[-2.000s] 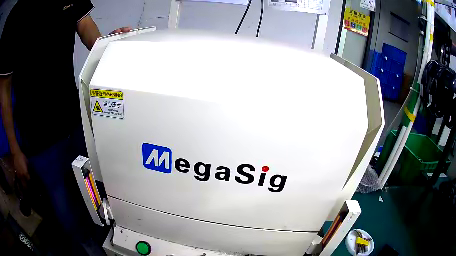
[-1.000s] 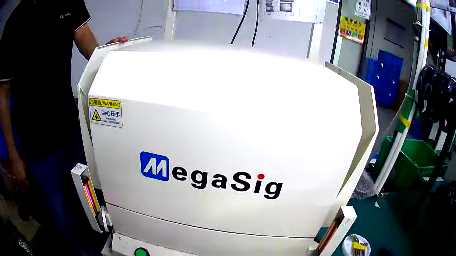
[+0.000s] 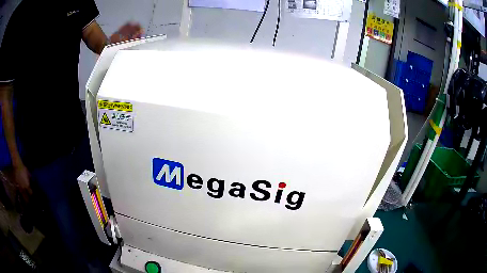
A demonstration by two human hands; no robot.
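Observation:
The big off-white test chamber (image 3: 240,138) with blue and black "MegaSig" lettering stands right in front of me, its lid down. A round green push button (image 3: 152,266) shows on the front panel at the bottom edge. White posts with coloured strips stand at the left front corner (image 3: 96,205) and the right front corner (image 3: 361,245). The inside of the chamber is hidden. Neither my left hand nor my right hand is in the picture.
A person in a dark shirt (image 3: 45,85) stands at the left, one blurred hand above the chamber's top left edge. A round white dish (image 3: 382,262) with yellow tape sits on the green bench (image 3: 422,229). A green bin (image 3: 451,166) is at the right.
The other person's hand has lifted off the chamber's top left edge. The view has shifted slightly. The lid remains down.

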